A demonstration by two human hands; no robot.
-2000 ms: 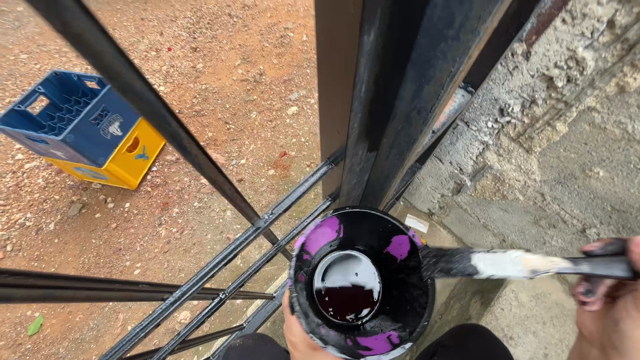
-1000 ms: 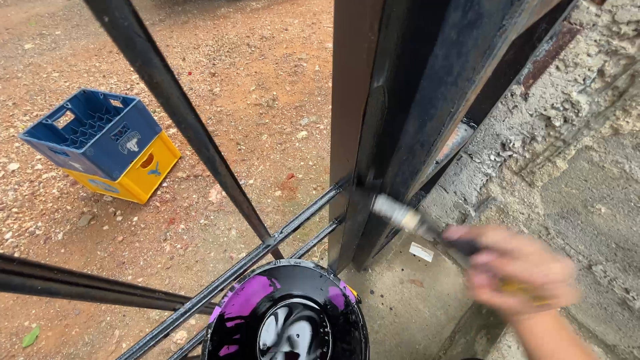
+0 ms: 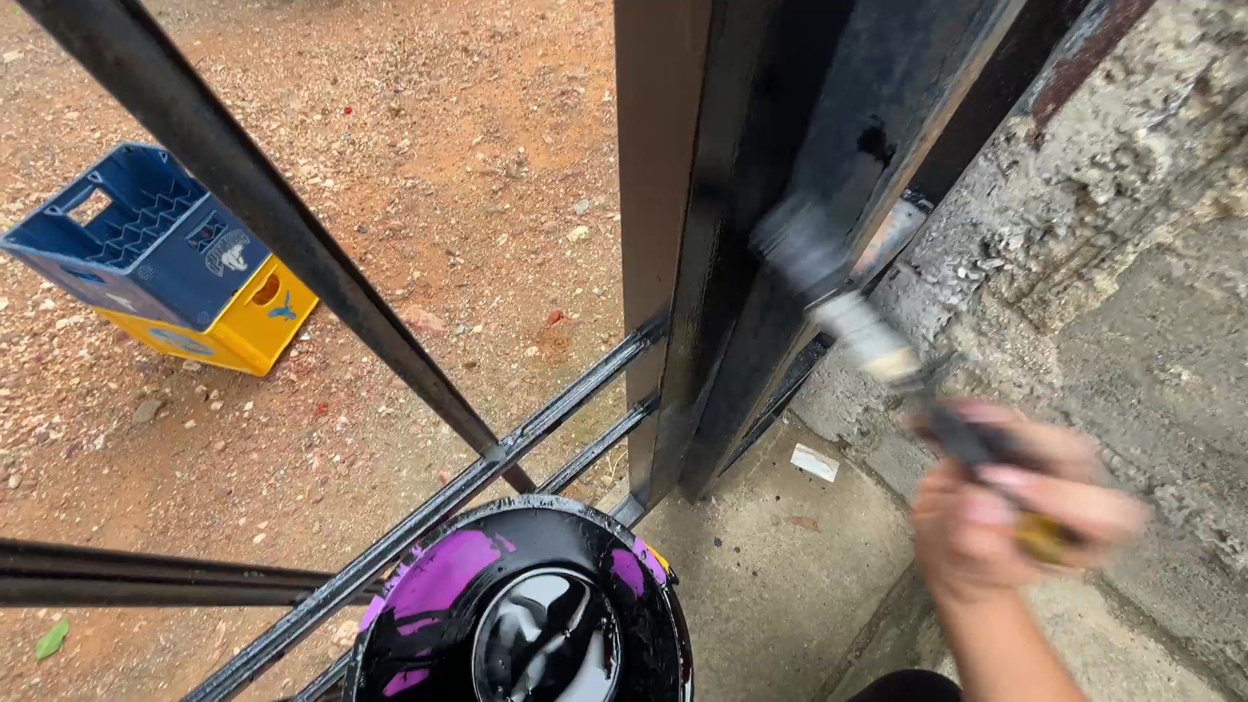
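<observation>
My right hand (image 3: 1014, 497) grips the dark handle of a paintbrush (image 3: 863, 336), both blurred. Its bristles lie against or just over the black metal post (image 3: 780, 175) of a gate, near a small dark patch on the metal. Below the post, at the bottom of the view, is a bucket (image 3: 448, 595) smeared inside with black and purple, with a round container of glossy black paint (image 3: 546, 639) within it. My left hand is out of view.
Black metal bars (image 3: 292, 244) cross the left side. Beyond them, a blue crate (image 3: 185, 253) sits on a yellow crate (image 3: 244, 322) on gravelly soil. A rough concrete wall (image 3: 1121, 283) rises at right. A small white scrap (image 3: 814, 462) lies on the concrete floor.
The brush was over the bucket's rim two seconds ago; my right hand has since carried it to the post. My left hand, earlier at the bucket's side, has left view.
</observation>
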